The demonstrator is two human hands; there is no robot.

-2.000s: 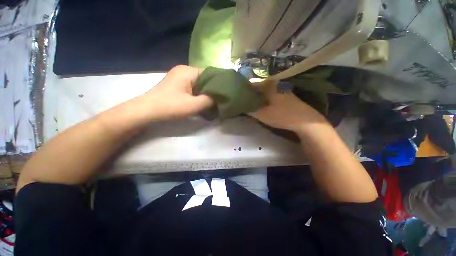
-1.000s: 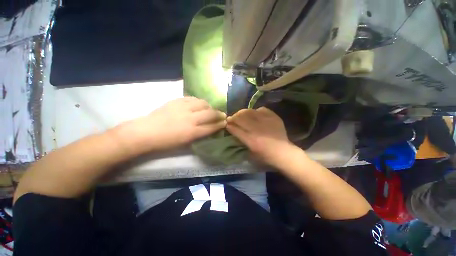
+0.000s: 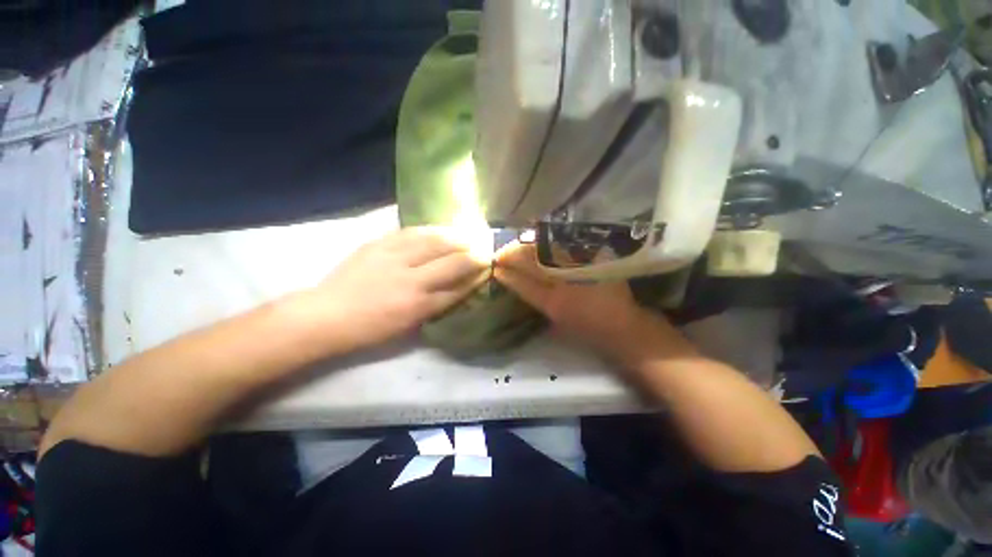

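Note:
An olive-green fabric piece (image 3: 433, 131) curves from left of the sewing machine head (image 3: 609, 98) down under both hands, with a folded end towards the table's front edge. My left hand (image 3: 397, 285) presses on the green fabric with its fingertips close to the brightly lit needle area. My right hand (image 3: 571, 299) grips the fabric at the same spot, fingertips almost touching the left ones; the machine head partly covers it. Glare hides the needle and the exact seam.
A flat black cut panel (image 3: 261, 131) lies at upper left on the white table (image 3: 207, 283). A taped extension (image 3: 49, 261) is at far left. Dark cloth and a bright blue item (image 3: 879, 386) are at right, with a red stool (image 3: 870, 473) below.
The hands first held up a bunched green fold, then lowered it and brought their fingertips together by the needle. The view has shifted, and the machine head now covers more of the right hand.

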